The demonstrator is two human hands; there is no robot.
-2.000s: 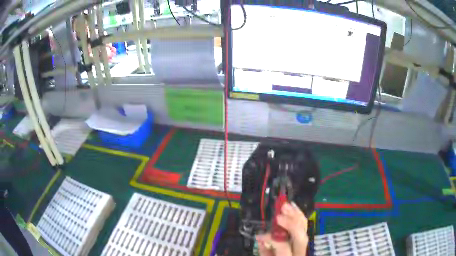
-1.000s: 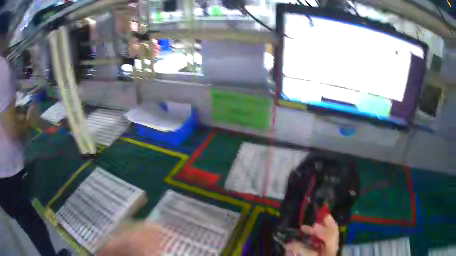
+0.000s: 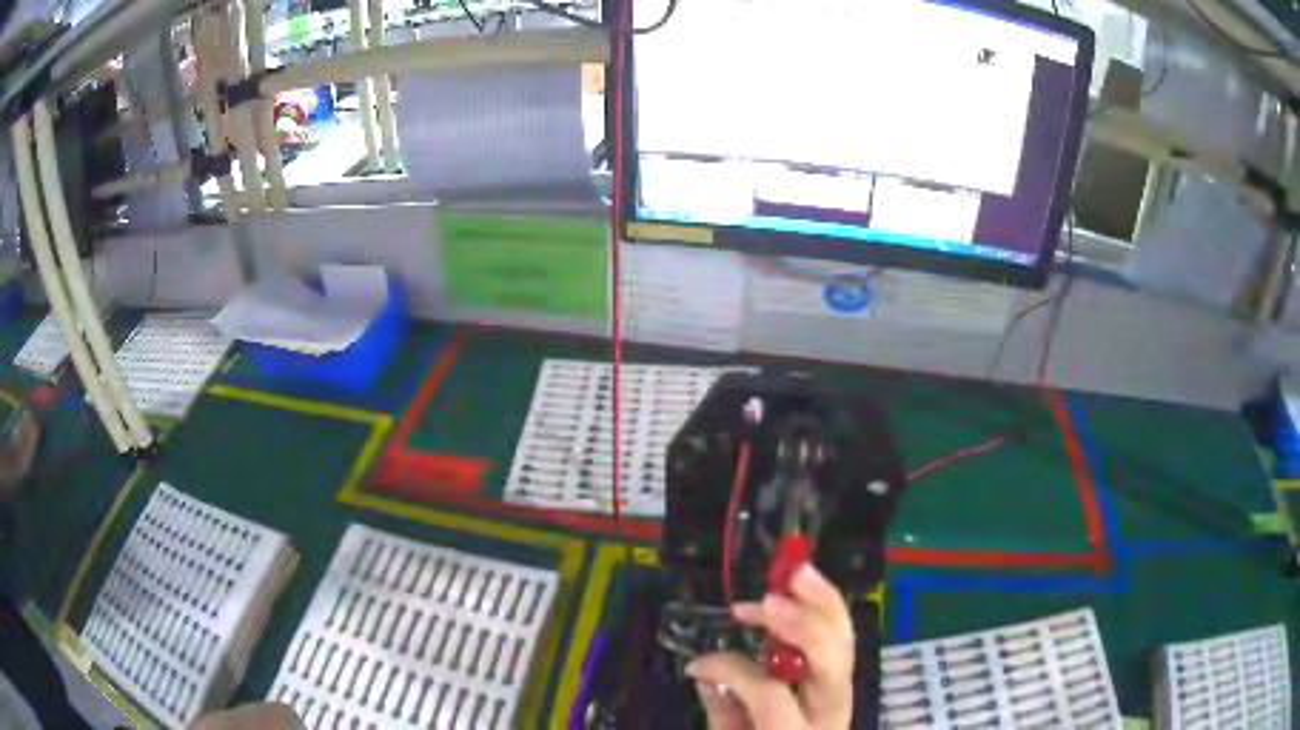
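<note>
The black test fixture (image 3: pixel 841 492) stands at the centre, a red wire along its face. My right hand (image 3: pixel 798 659) is low on it, with its fingers around the red clamp handle (image 3: pixel 784 606). The thumb side reaches toward the fixture's lower part, and the nest there is hidden. Only a sliver of my left hand (image 3: pixel 250 717) shows, cut off by the bottom edge, below the left-hand tray (image 3: pixel 342 571) and the far-left tray stack. I cannot tell whether it holds anything.
The right-hand tray (image 3: pixel 984 670) and another tray stack (image 3: pixel 1226 685) lie to the right. A rear tray (image 3: pixel 570 428) lies behind the fixture. The far-left tray stack (image 3: pixel 186 599), blue bin (image 3: pixel 335 357) and monitor (image 3: pixel 855 129) surround the bench. A person's arm (image 3: pixel 17 442) shows at the left edge.
My left hand, blurred over the left-hand tray a second ago, is now at the bottom edge. The view has swung back right. My right hand stays on the red handle.
</note>
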